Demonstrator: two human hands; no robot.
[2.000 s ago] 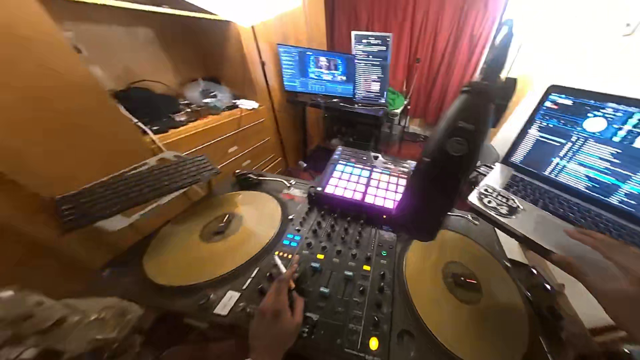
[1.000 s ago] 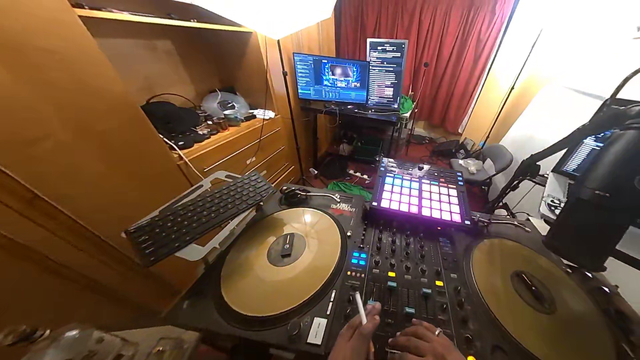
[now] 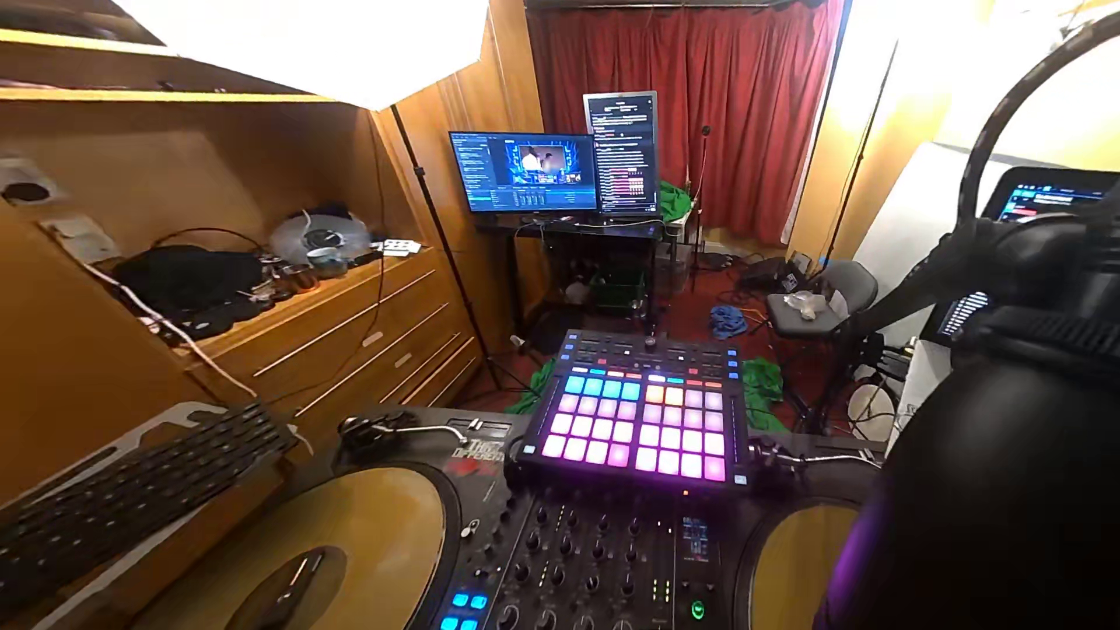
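Observation:
Neither of my hands shows in the head view now. A DJ mixer [image 3: 588,560] with rows of knobs lies at the bottom middle, its lower part cut off by the frame. To its left is a turntable with a gold record [image 3: 385,534]; to its right a second gold record [image 3: 792,560] is partly hidden behind a large black microphone [image 3: 989,490]. Behind the mixer a pad controller [image 3: 647,350] glows pink, white, blue and orange.
A black keyboard [image 3: 140,490] rests on a stand at the left. Wooden drawers [image 3: 350,350] carry cables and a disc spindle. Two monitors [image 3: 525,175] stand on a far desk. A light stand [image 3: 437,227], a grey chair [image 3: 801,324] and a laptop [image 3: 1024,206] are about.
Both hands, seen at the mixer a second ago, are out of view. Two seconds ago one was near the laptop. The view has shifted, so the mixer's lower part is cut off.

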